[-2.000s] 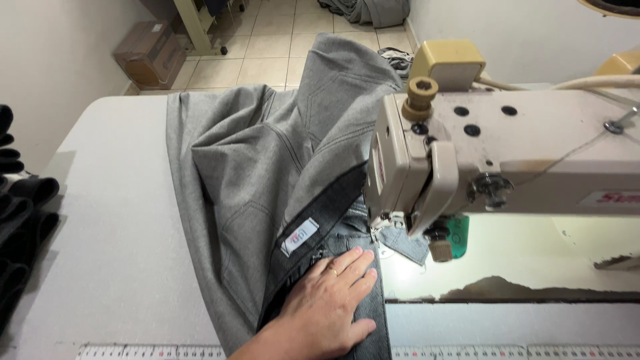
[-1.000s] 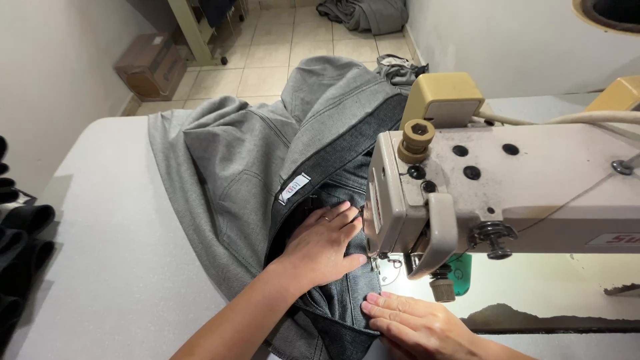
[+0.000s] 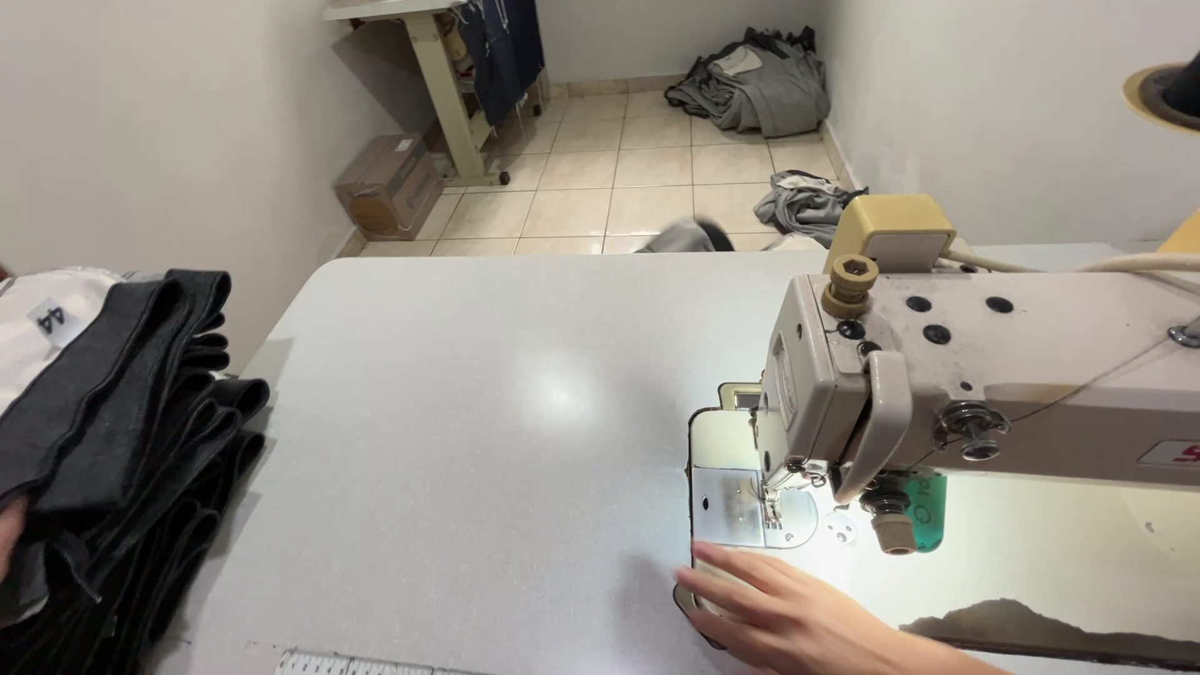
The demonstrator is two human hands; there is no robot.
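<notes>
The industrial sewing machine (image 3: 937,375) stands at the right, its presser foot (image 3: 772,511) over the metal needle plate (image 3: 727,506) with no cloth under it. My right hand (image 3: 778,609) lies just in front of that plate, fingers apart and slightly blurred, holding nothing. At the left frame edge only a sliver of my left hand (image 3: 9,534) shows, against a stack of folded dark denim pieces (image 3: 141,422); its grip is hidden. Part of a grey garment (image 3: 682,236) with a dark band shows beyond the table's far edge, blurred.
The pale worktable (image 3: 469,422) has a measuring tape (image 3: 347,664) along its near edge. On the tiled floor beyond are a cardboard box (image 3: 389,187) and grey garment heaps (image 3: 750,84). A second table (image 3: 431,84) with dark blue cloth stands behind.
The grey garment has left the machine and tabletop; part of one shows past the far edge. My left hand has moved from the garment to the dark stack. The view has swung left.
</notes>
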